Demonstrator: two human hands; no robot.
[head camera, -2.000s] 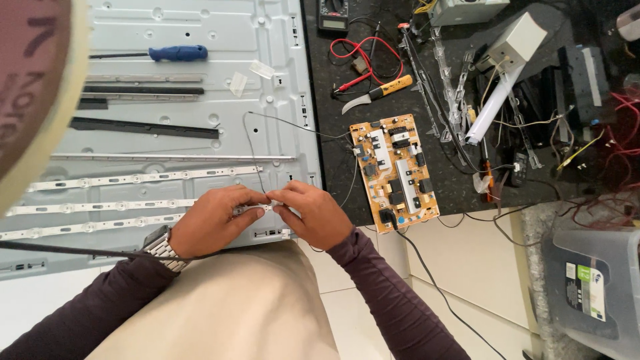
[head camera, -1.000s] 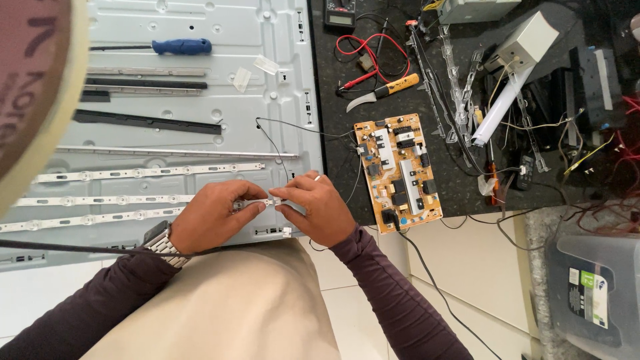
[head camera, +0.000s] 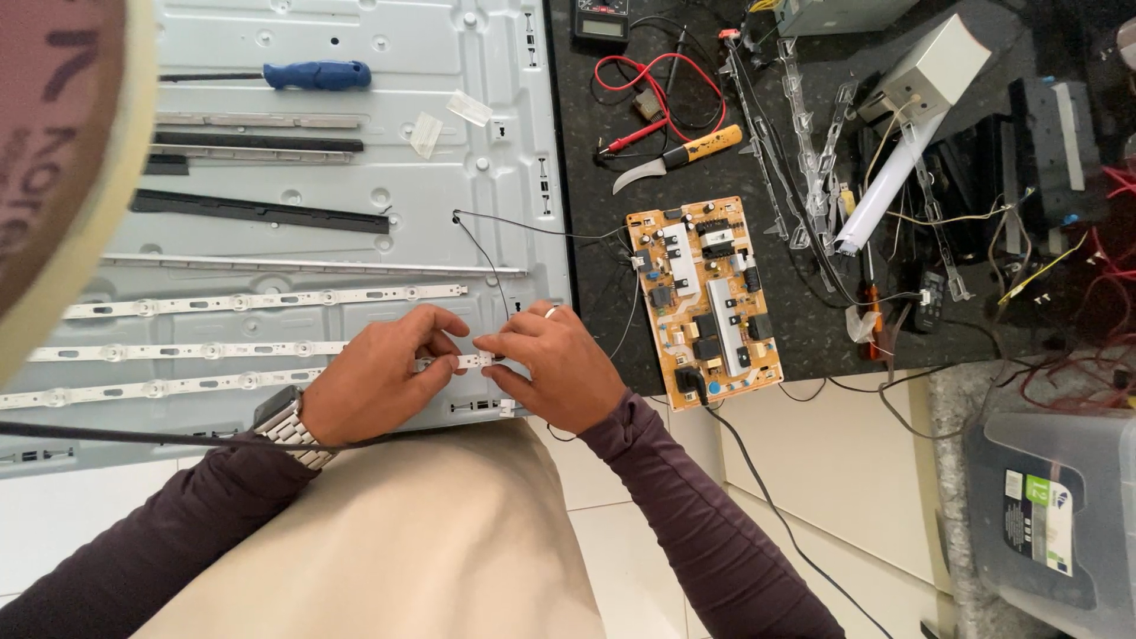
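Note:
White LED backlight strips lie on a grey metal TV back panel (head camera: 417, 191). My left hand (head camera: 386, 377) pinches the right end of the lowest LED strip (head camera: 475, 360) between thumb and fingers. Close against it, the fingertips of my right hand (head camera: 555, 368) hold a small connector at the strip's tip; the fingers partly hide it. A thin black wire (head camera: 497, 275) runs from a hole in the panel down to this spot. Another wire joins that hole to the orange power supply board (head camera: 706, 302) on the dark stone counter. The middle LED strip (head camera: 213, 351) ends behind my left hand.
A blue-handled screwdriver (head camera: 317, 75) and black plastic bars (head camera: 266, 211) lie on the panel. On the counter are a multimeter (head camera: 601, 22), red test leads (head camera: 643, 133), a hooked knife (head camera: 679, 158) and clear plastic strips (head camera: 799, 133). A black cable (head camera: 177, 437) crosses over my left wrist.
Both hands stay at the strip's end with small finger movements. My right hand's fingers are more spread at the strip's tip than one second ago.

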